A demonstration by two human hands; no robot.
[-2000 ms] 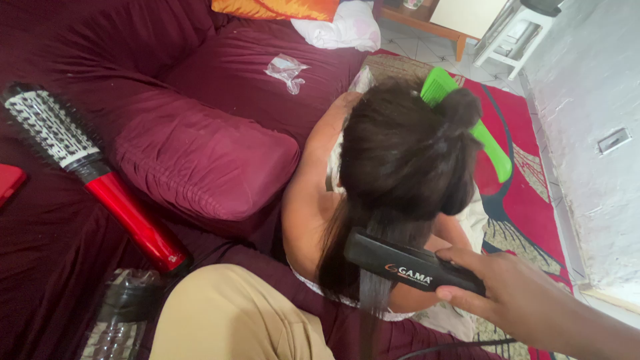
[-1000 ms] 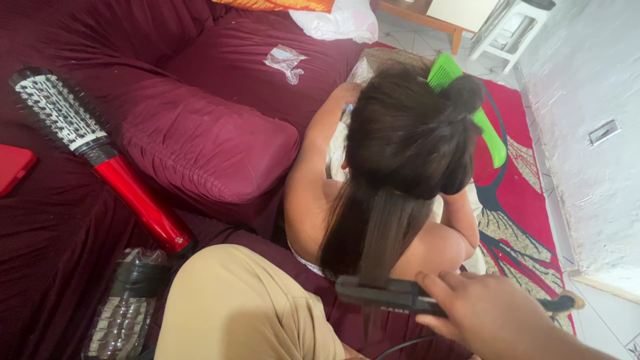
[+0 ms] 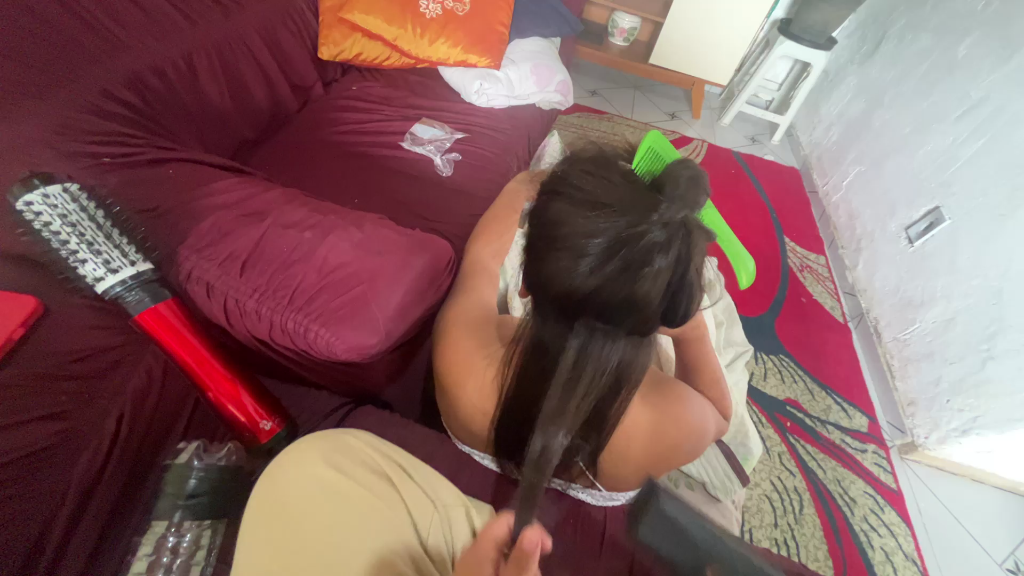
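Near the bottom middle, my left hand (image 3: pixel 502 550) pinches the end of a straight lock of dark hair (image 3: pixel 552 412) and holds it out from the seated person's back. A black flat iron (image 3: pixel 696 532), blurred by motion, shows at the lower right; the hand that holds it is out of view. The seated person's head (image 3: pixel 600 240) faces away, with the upper hair gathered in a bun. A green comb (image 3: pixel 728 244) is tucked by the bun. On the maroon sofa at left lies a red-handled round hot-air brush (image 3: pixel 212 364).
A clear plastic package (image 3: pixel 188 508) lies beside my knee (image 3: pixel 344 504). The sofa arm (image 3: pixel 320 276) stands left of the person, with a small plastic bag (image 3: pixel 434 144) beyond. A patterned rug (image 3: pixel 800 360) and rough white wall (image 3: pixel 920 200) are at right.
The flat iron has come off the hair and moved right, and my right hand has left the view. My left hand has appeared, holding the end of the lock.
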